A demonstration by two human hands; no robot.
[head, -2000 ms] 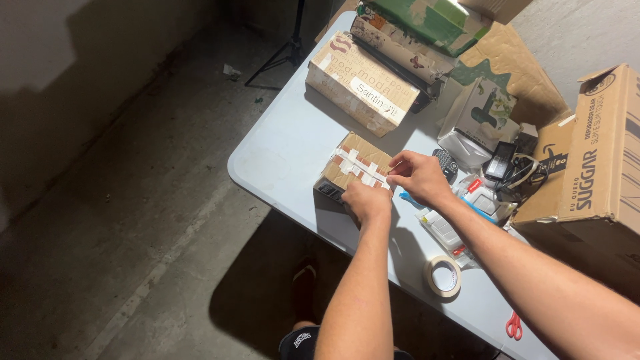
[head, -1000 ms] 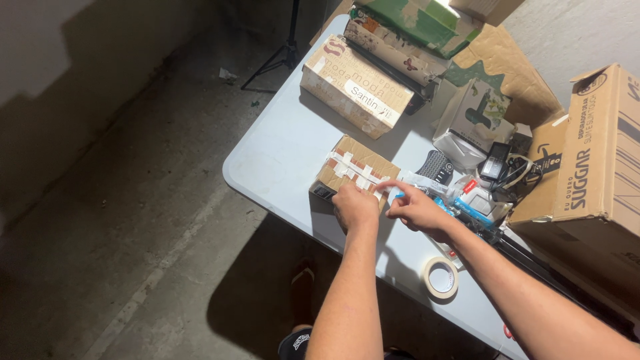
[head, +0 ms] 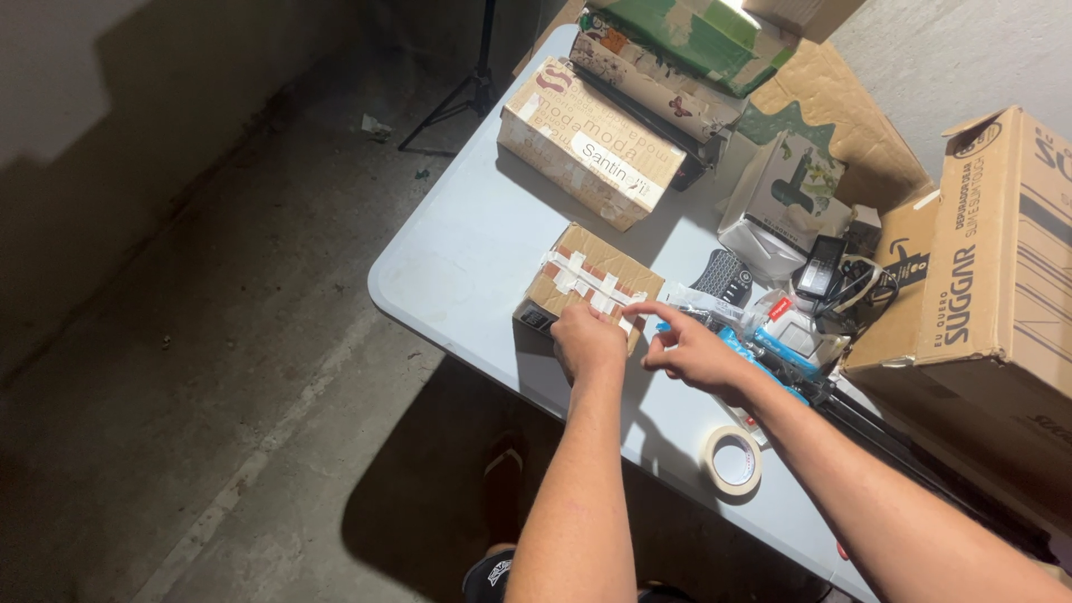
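Note:
A small cardboard box [head: 578,276] with strips of white tape [head: 596,286] across its top sits near the table's front edge. My left hand [head: 590,339] rests on the box's near top edge, fingers bent down; whether it grips anything is hidden. My right hand [head: 691,343] is at the box's right corner, its index finger stretched to touch the tape end there, the other fingers curled and apart, holding nothing. A roll of masking tape [head: 731,461] lies on the table below my right forearm.
Behind stands a long printed cardboard box [head: 595,138], then a green box [head: 695,38]. To the right are a hair-dryer box [head: 783,193], a mini keyboard [head: 723,278], a black device with cables [head: 821,266], packaged items [head: 791,335] and a large cardboard box [head: 971,260]. The table edge [head: 469,364] runs close by.
My right hand has drawn back from the box top to its right corner, with the index finger now extended. My left hand has moved slightly rightward along the box.

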